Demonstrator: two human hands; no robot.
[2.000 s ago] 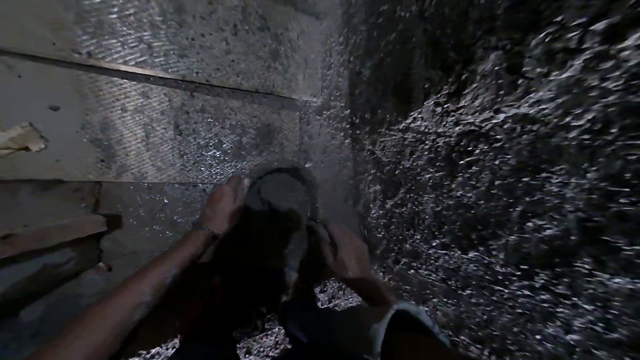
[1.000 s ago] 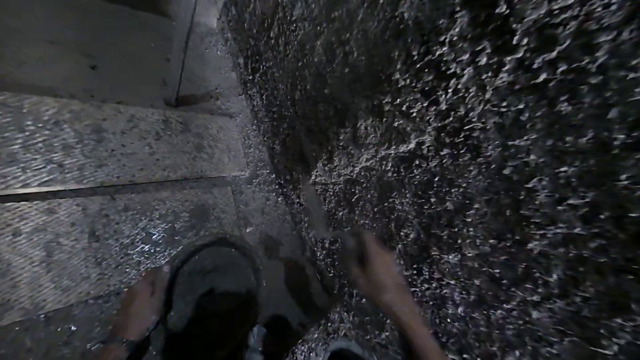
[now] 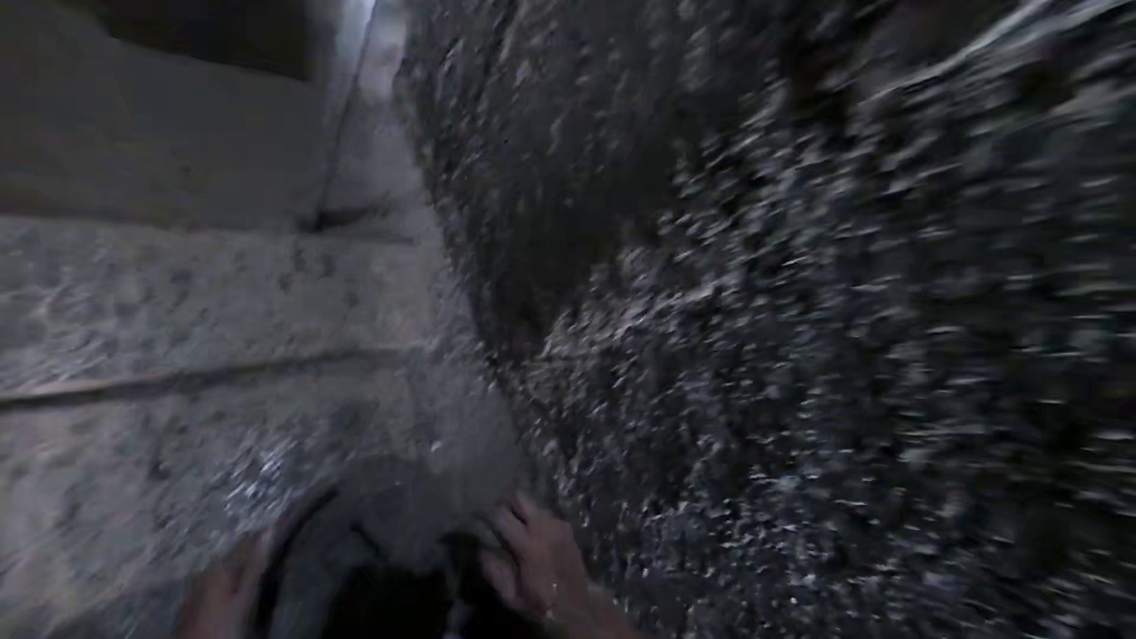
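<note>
At the bottom left, my left hand [image 3: 226, 581] grips the rim of a dark round bucket [image 3: 288, 555], which holds wet grey mortar [image 3: 382, 515]. Just right of the bucket is my right hand [image 3: 537, 559], its fingers curled round the handle of a trowel. Blur and shadow hide most of the tool, and I cannot tell whether its blade touches the mortar. The bucket's lower part is in deep shadow. Rough, wet, lumpy mortar covers the wall [image 3: 799, 355] on the right.
Pale, speckled slabs or boards [image 3: 177, 302] lie on the left, with a dark joint [image 3: 204, 377] between them. A narrow strip [image 3: 355, 115] with a dark line runs up beside the rough wall. The light is dim.
My right hand, which held the trowel out against the rough wall a second ago, is back beside the bucket. My left hand has stayed at the bucket's rim.
</note>
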